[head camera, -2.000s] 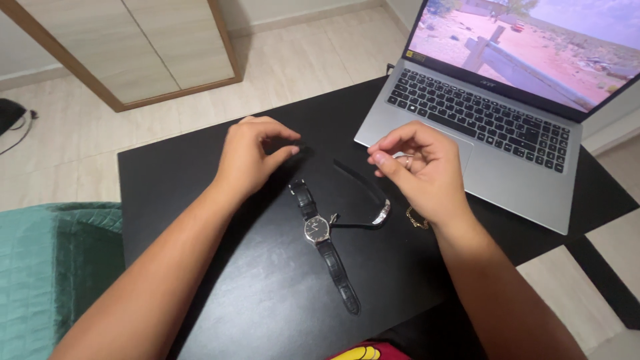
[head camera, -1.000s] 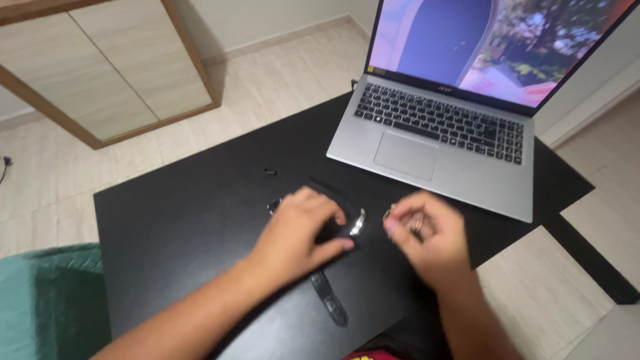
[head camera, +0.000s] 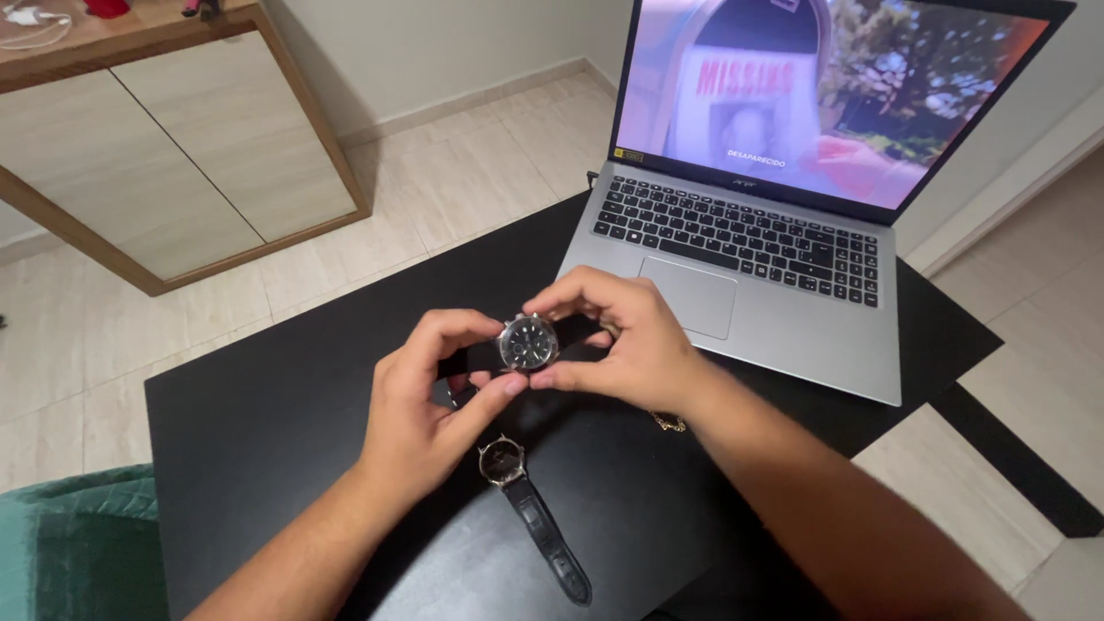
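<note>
Between both hands, raised over the black table, is a wristwatch with a round dark dial and silver case. My left hand grips the case's left side and the dark strap there, thumb at the lower rim. My right hand pinches the right side of the case, its fingers partly hiding the strap. Below them a second wristwatch lies on the table, its black leather strap stretching toward the near edge; its upper strap is not visible. A gold chain bracelet shows beside my right wrist.
An open silver laptop stands at the table's back right, close beyond my right hand. The black table's left edge borders a green quilted piece of fabric. A wooden cabinet stands on the floor behind.
The silver-cased watch, on the table two seconds ago, is now held up by both hands. The hands have come together. The other watch still lies on the table.
</note>
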